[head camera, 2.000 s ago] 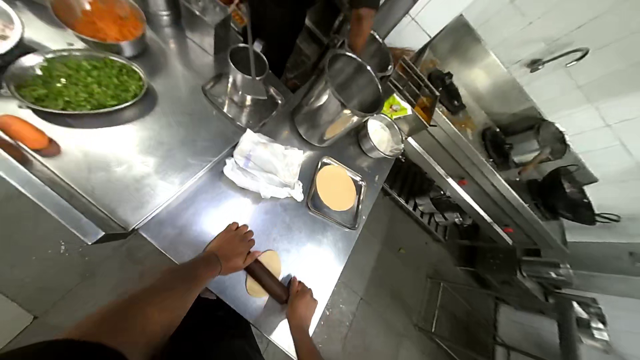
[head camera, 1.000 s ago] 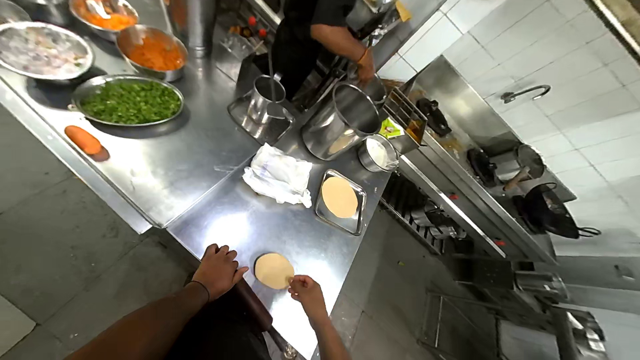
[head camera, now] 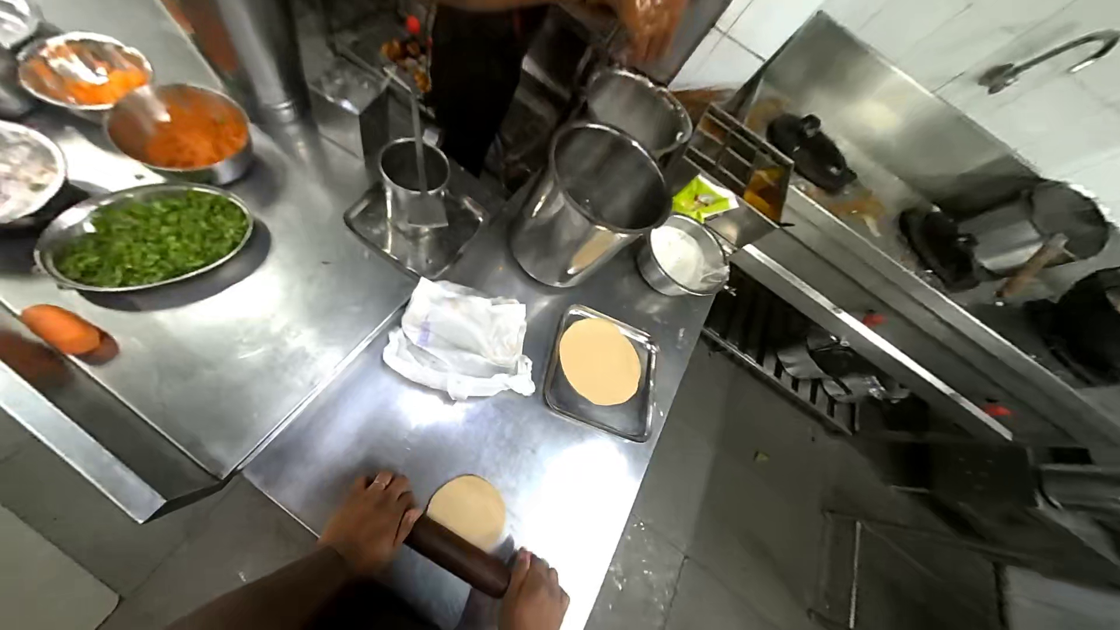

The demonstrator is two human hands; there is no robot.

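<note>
A dark wooden rolling pin point(head camera: 458, 555) lies across the near edge of a round of rolled dough point(head camera: 468, 512) on the steel worktop point(head camera: 350, 437). My left hand point(head camera: 371, 521) grips its left end, and my right hand point(head camera: 534, 593) holds the other end. Beyond them, another flat dough round point(head camera: 600, 361) lies in a small steel tray point(head camera: 649, 385). A crumpled white plastic bag point(head camera: 459, 337) sits to the left of that tray. A steel bowl of white flour point(head camera: 682, 254) stands farther back.
Tall steel pots point(head camera: 604, 197) and a steel jug point(head camera: 413, 175) stand at the back. On the left are a dish of chopped greens point(head camera: 157, 236), a bowl of grated carrot point(head camera: 188, 131) and a whole carrot point(head camera: 61, 329). A co-worker's hand point(head camera: 652, 26) is over the back pot. Stoves stand at right.
One second ago my right hand was at the dough's edge with the pin nearer my body. Now both hands grip the pin, which touches the dough.
</note>
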